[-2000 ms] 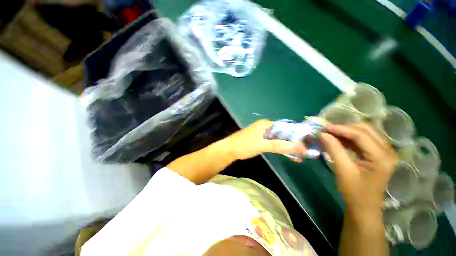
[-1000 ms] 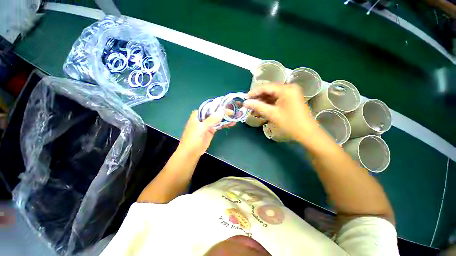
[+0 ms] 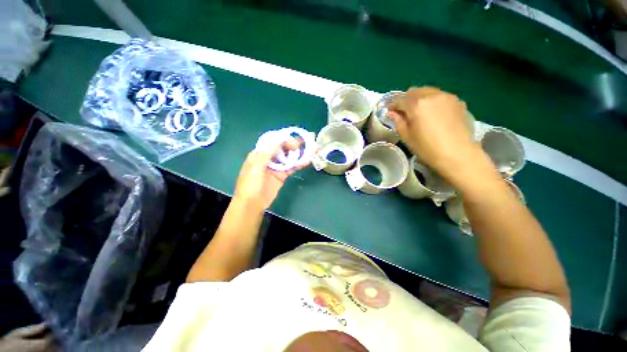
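Observation:
Several beige-grey cup-shaped housings (image 3: 383, 167) stand open side up in a cluster on the green work surface. Round holes show in the bottoms of the nearer ones. My left hand (image 3: 265, 172) holds several white, blue-tinted rings (image 3: 287, 148) just left of the housings. My right hand (image 3: 430, 127) is over a back-row housing (image 3: 386, 118), its fingertips at the mouth. Whether these fingers hold a ring is hidden. My right hand and forearm cover parts of the housings behind them.
A clear bag of rings (image 3: 172, 103) lies at the left on the work surface (image 3: 302, 213). A black crate with a clear liner (image 3: 130, 227) stands below it. Part of another person's hand (image 3: 26, 342) shows at the lower left edge. A white strip runs behind the housings.
My right hand has moved right, from the rings in my left hand to a back-row housing. My left hand still holds rings. The view has shifted slightly.

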